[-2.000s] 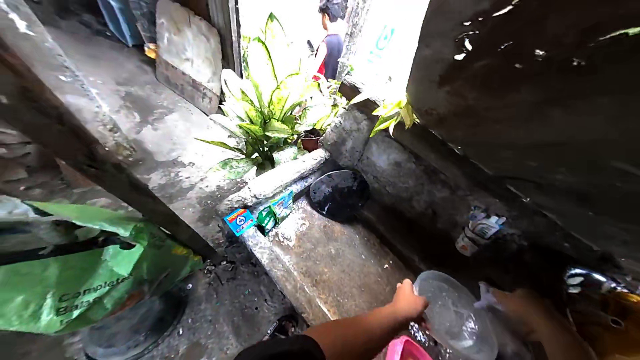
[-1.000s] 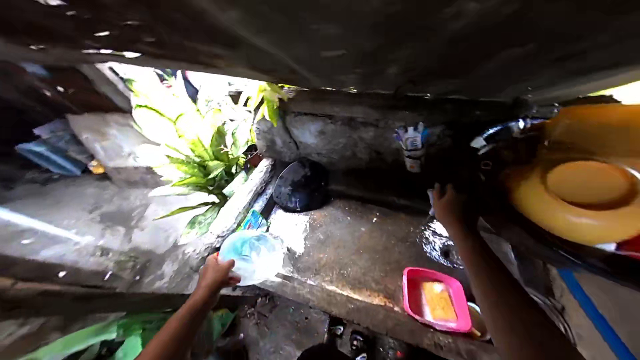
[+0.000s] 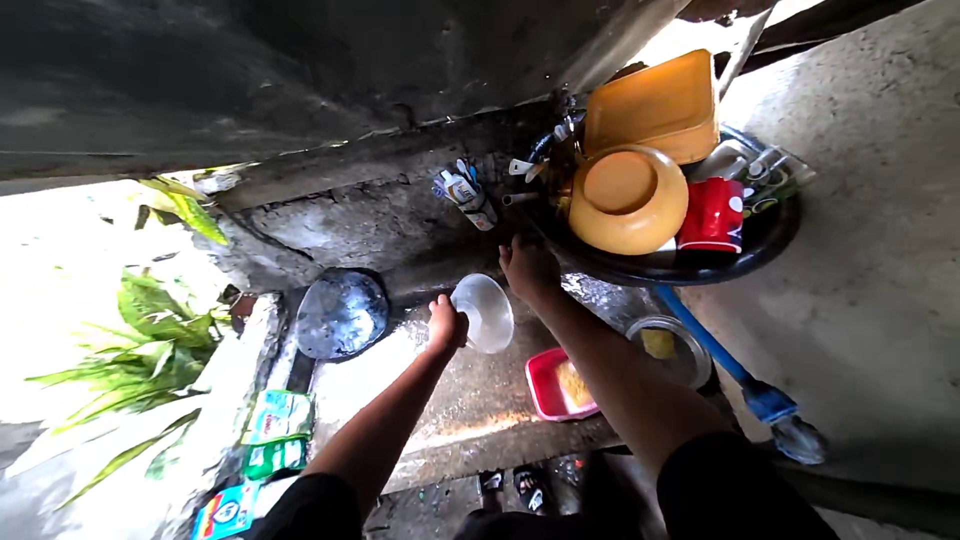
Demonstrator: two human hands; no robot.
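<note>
My left hand [image 3: 448, 324] grips the rim of a translucent plastic bowl [image 3: 489, 313], tilted above the wet concrete sink floor. My right hand [image 3: 531, 264] is to the bowl's right, beside the black basin's left edge; its fingers are partly in shadow, so what it touches or holds cannot be told. A pink tray [image 3: 545, 382] with a yellow sponge [image 3: 574, 384] sits below my right forearm. The black basin [image 3: 784, 238] holds an orange bowl [image 3: 628, 196], an orange rectangular container [image 3: 652, 105], a red cup [image 3: 711, 216] and utensils.
A dark round pan [image 3: 342, 313] lies at the sink's left end. A cup of toothbrushes [image 3: 478, 214] stands by the wall. Soap packets [image 3: 279, 417] lie on the left ledge. A round container [image 3: 686, 341] and a blue-handled brush [image 3: 769, 401] are at right.
The view has turned toward the basin. The translucent bowl, near both hands two seconds ago, was at the sink's left front edge one second ago and is now closer to my right hand.
</note>
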